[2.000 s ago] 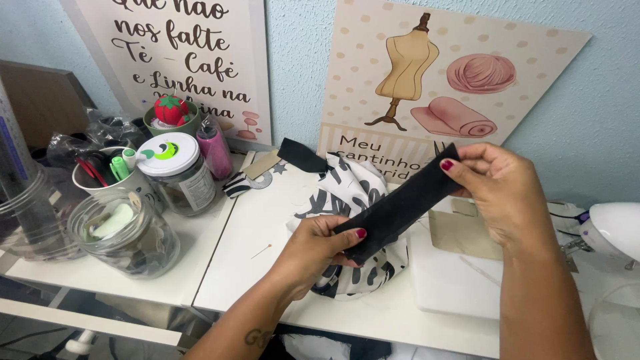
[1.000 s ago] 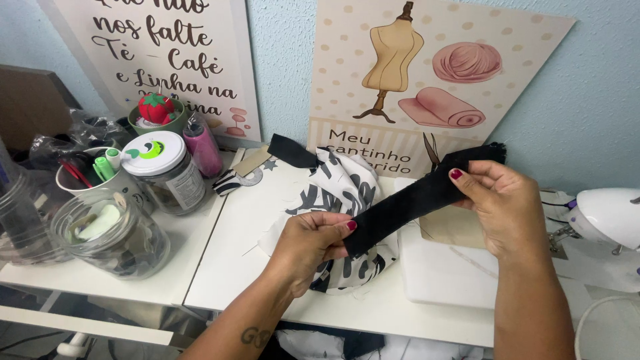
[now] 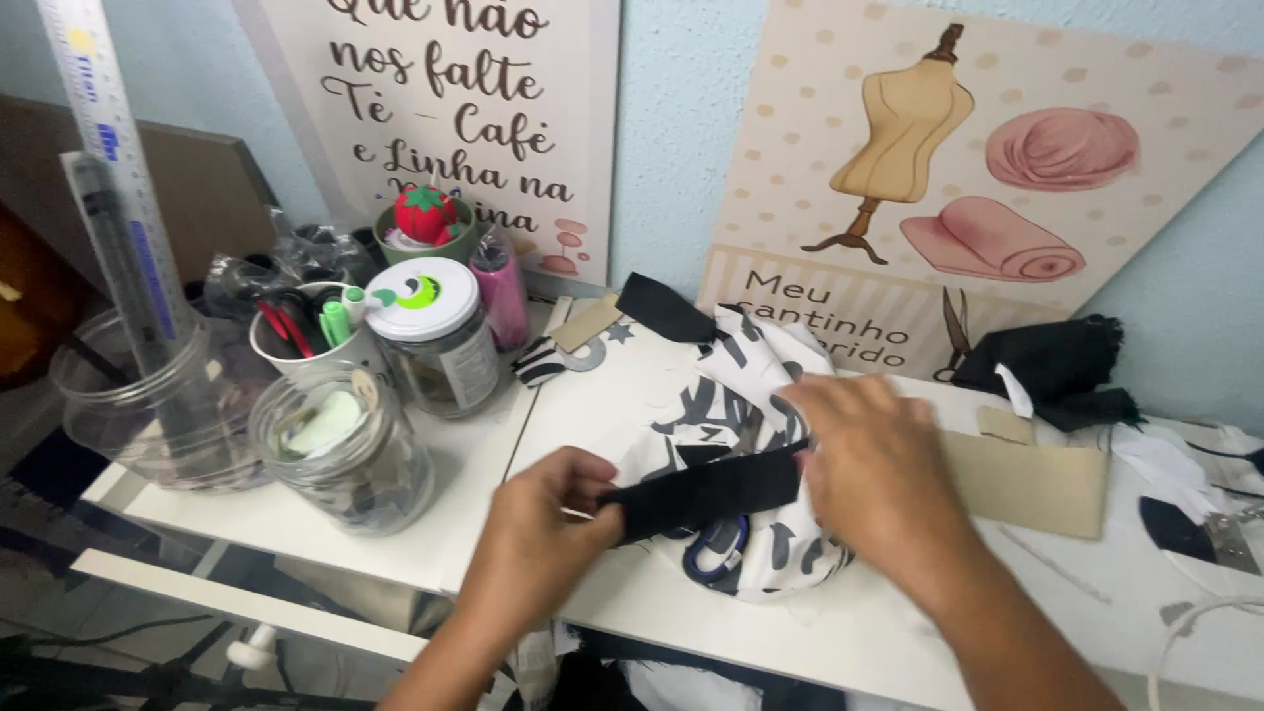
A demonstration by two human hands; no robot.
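A strip of black fabric (image 3: 706, 491) stretches between my hands, just above the white table. My left hand (image 3: 558, 523) pinches its left end between thumb and fingers. Its right end meets my right hand (image 3: 874, 474), which is blurred and bent over it, beside a bunched white cloth with a black print (image 3: 780, 553). On that cloth, below the strip, lies a dark blue ring-shaped handle (image 3: 716, 550), likely of scissors. A black fabric piece (image 3: 664, 306) touches the upper left of the printed cloth, and a beige piece (image 3: 588, 324) lies beside it.
On the left stand an open clear jar (image 3: 341, 464), a white-lidded jar (image 3: 434, 341), a cup of pens (image 3: 311, 326) and a tub with a ruler (image 3: 148, 237). Black fabric (image 3: 1047, 365) and a beige rectangle (image 3: 1037, 484) lie right. Two printed signs lean on the wall.
The black strip was held up at a slant; now it is lower and nearly level over the printed cloth. My right hand has come down and closer to my left.
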